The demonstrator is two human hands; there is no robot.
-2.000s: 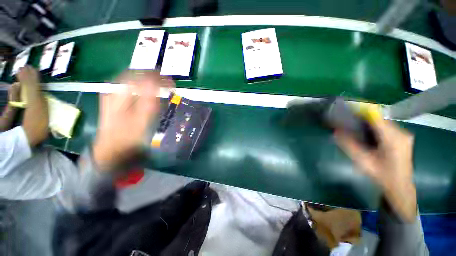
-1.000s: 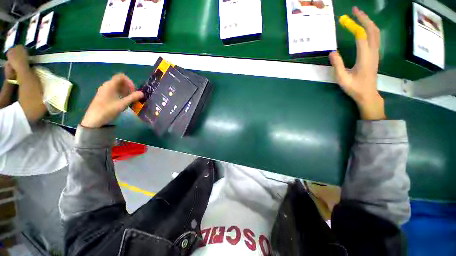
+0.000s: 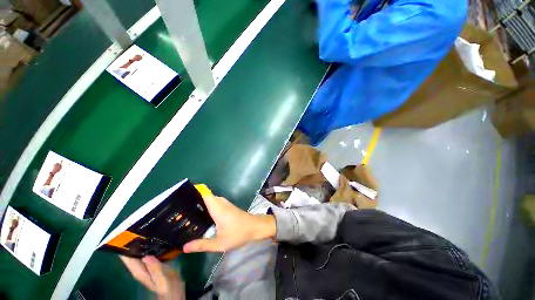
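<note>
A black box sleeve with orange bands and small orange icons is held up over the near worktop, its white face edge showing on the far side. My right hand grips its right end, thumb and fingers on opposite sides. My left hand is at its lower edge, partly behind it and blurred at the picture's bottom; its fingertips meet the sleeve. Whether a box is inside the sleeve cannot be told.
Sleeved boxes with white tops lie on the green conveyor belt beyond the pale guide rail. A metal upright stands by the rail. A person in blue workwear is at the upper right, near a cardboard carton.
The view has swung to the right. The sleeve is now lifted off the worktop between both hands. My right hand, empty over the belt before, has closed on it.
</note>
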